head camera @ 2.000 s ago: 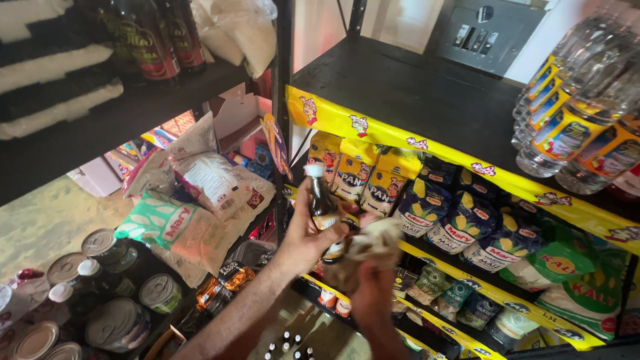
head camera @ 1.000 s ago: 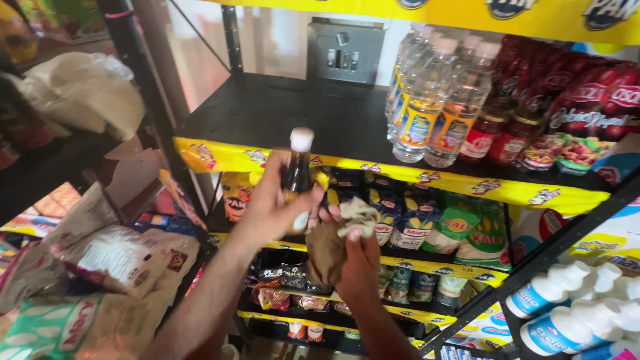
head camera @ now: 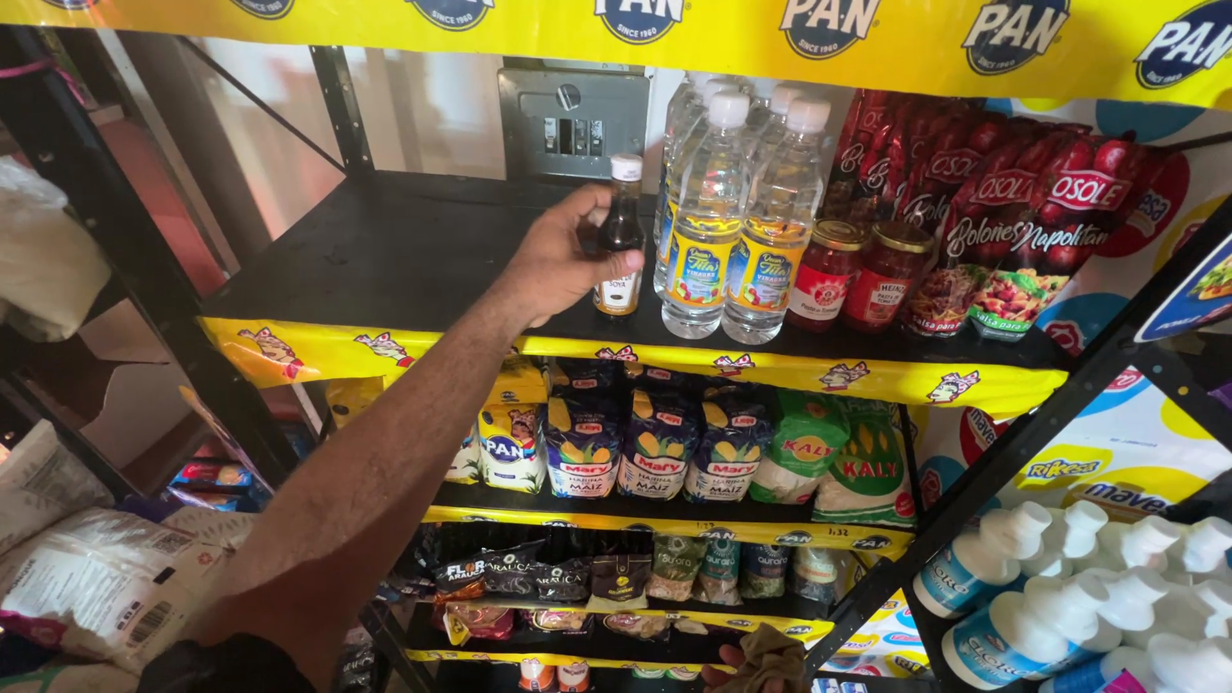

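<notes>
My left hand (head camera: 568, 255) grips a dark soy sauce bottle (head camera: 621, 236) with a white cap, fingers behind it and thumb across its front. The bottle stands upright at the front of the black upper shelf (head camera: 404, 250), just left of clear vinegar bottles (head camera: 701, 231) with yellow and blue labels. Low at the bottom edge of the head view, my right hand (head camera: 731, 669) holds a crumpled brown cloth (head camera: 770, 659); much of that hand is out of view.
Right of the vinegar stand red sauce jars (head camera: 826, 274) and red sauce pouches (head camera: 1020, 221). Flour bags (head camera: 582, 448) fill the shelf below. A black upright (head camera: 1020, 433) and white bottles (head camera: 1035, 616) are at the right; a white package (head camera: 106, 577) lies lower left.
My hands were close together with the bottle and cloth; now my left hand has moved the bottle onto the upper shelf beside the vinegar. My right hand has dropped lower with the cloth.
</notes>
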